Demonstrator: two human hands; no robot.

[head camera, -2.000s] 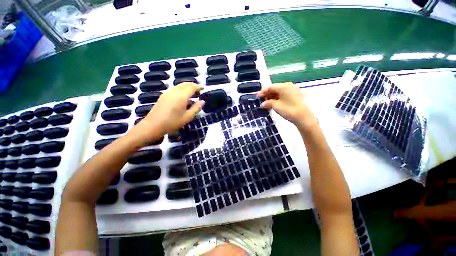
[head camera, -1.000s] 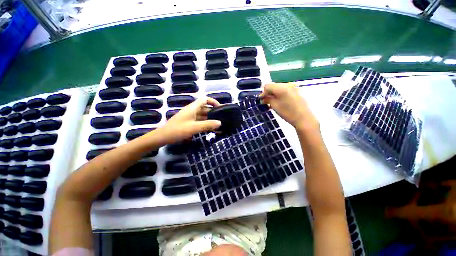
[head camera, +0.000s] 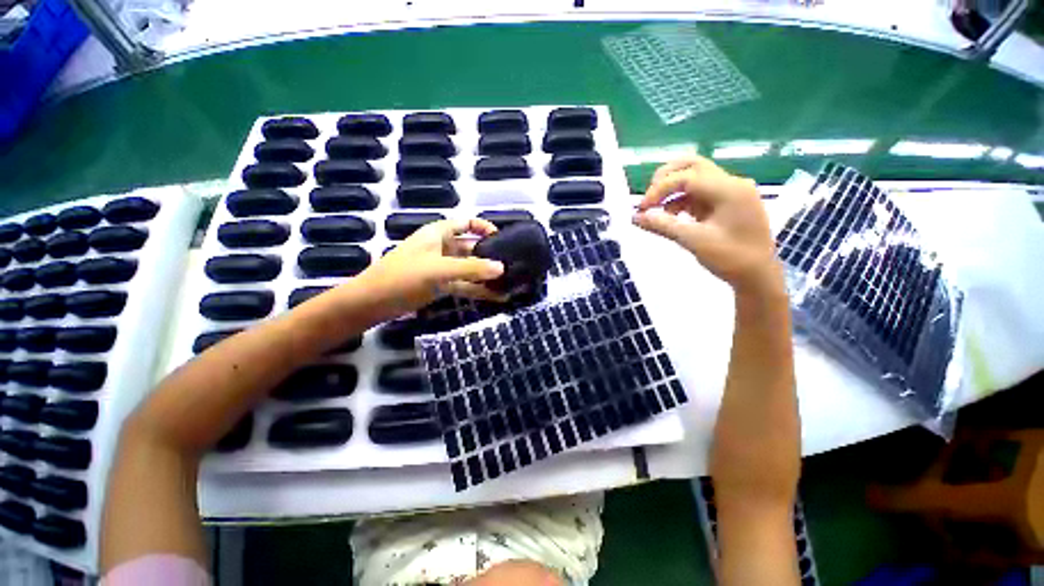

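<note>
My left hand point(head camera: 441, 266) holds a black rounded housing point(head camera: 517, 261) above the foam tray, over the upper part of the pad sheet. The pad sheet point(head camera: 561, 383), a film with rows of small black rectangles, lies tilted on the tray's right half. My right hand point(head camera: 701, 218) is raised right of the tray, thumb and forefinger pinched; a tiny dark bit seems to show at the fingertips, too small to tell clearly. The white foam tray point(head camera: 343, 457) bears rows of black housings, with one bare slot near its upper right.
A second filled foam tray point(head camera: 160, 286) stands at the left. A bagged stack of pad sheets point(head camera: 876, 286) lies at the right. A pale grid sheet point(head camera: 678, 71) lies on the green surface point(head camera: 481, 74) beyond. An orange stool point(head camera: 973, 486) is low at the right.
My right hand has moved right and up, away from the sheet's top edge. My left hand has lifted the housing from the tray's slot area and turned it over the sheet.
</note>
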